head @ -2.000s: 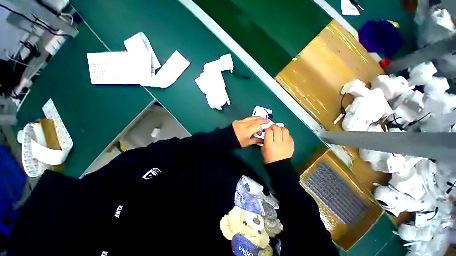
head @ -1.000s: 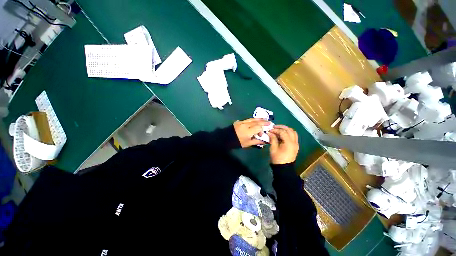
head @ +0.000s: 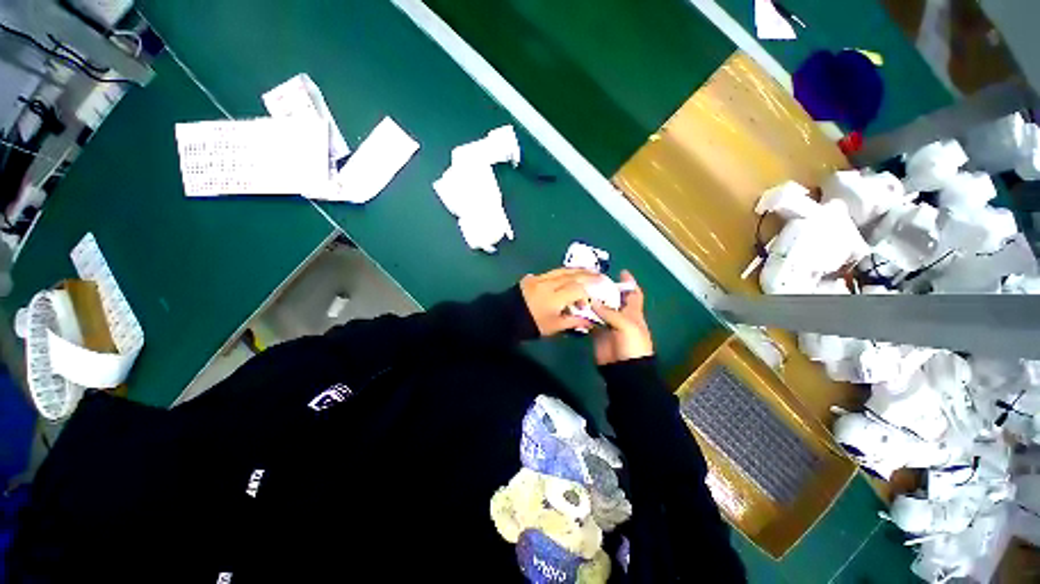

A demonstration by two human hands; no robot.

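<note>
A small white plastic unit (head: 601,294) is held between my two hands above the green bench. My left hand (head: 555,302) is on its left side and my right hand (head: 626,330) is on its right side, with the palm partly under it. The fingers hide part of the unit. Another white piece with a dark part (head: 585,257) shows just beyond my fingers; whether it touches the held unit I cannot tell. More white units (head: 479,196) lie in a small group farther out on the bench.
A folded white label sheet (head: 257,157) lies at the upper left, a label roll (head: 57,354) at the far left. An open cardboard box of small grey parts (head: 750,431) is right of my right hand. White units (head: 823,251) are heaped at the right, below and above a grey metal bar (head: 890,309).
My right hand has turned from gripping over the unit to a more open hold with the palm showing, and more of the white unit is exposed. The view has shifted slightly.
</note>
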